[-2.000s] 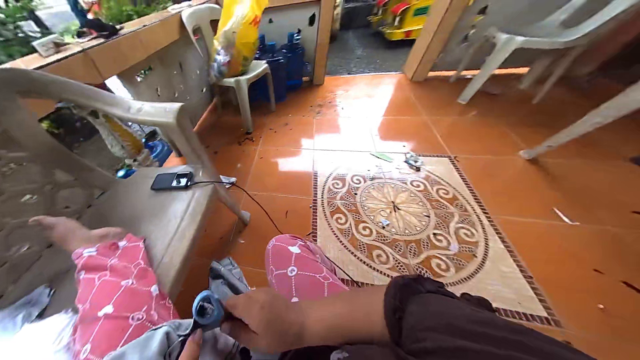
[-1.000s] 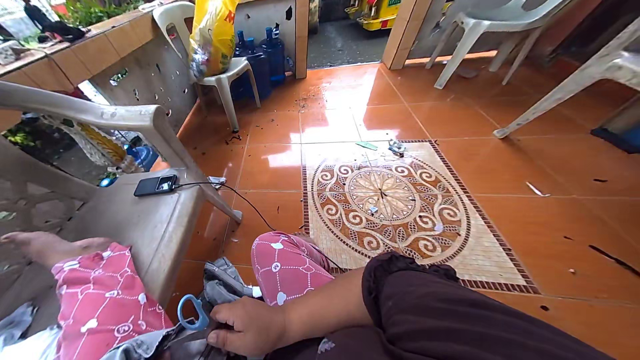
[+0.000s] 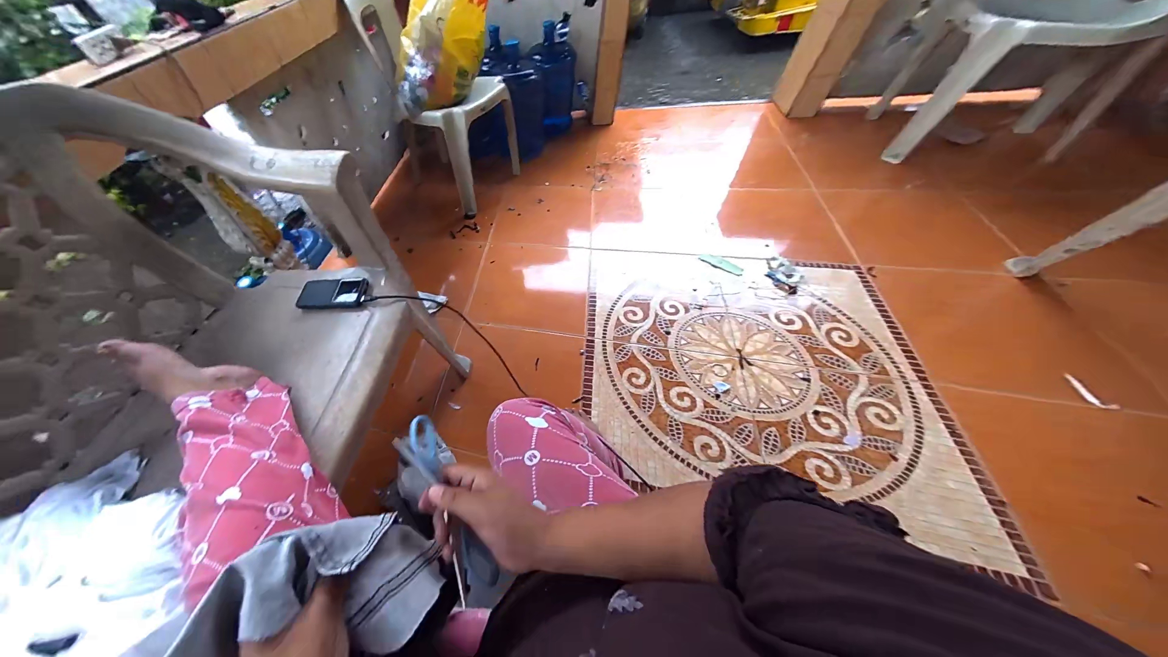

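In my right hand, low in the middle of the head view, is a pair of scissors with blue-grey handles; a thin blade or strip points down beneath the fingers. My left hand, at the bottom edge, grips grey cloth with dark stitched lines. The cloth lies over my lap beside the pink patterned trousers. Part of my left hand is cut off by the frame and hidden by the cloth.
A plastic chair at left holds a black device with a cable and my bare foot. White cloth lies at lower left. Beyond are a small chair with a yellow bag, blue water jugs, and tiled floor with scraps.
The scissors now stand with their handles up above my right hand, where a second ago one handle loop showed left of it. My left hand has come into plain view on the grey cloth.
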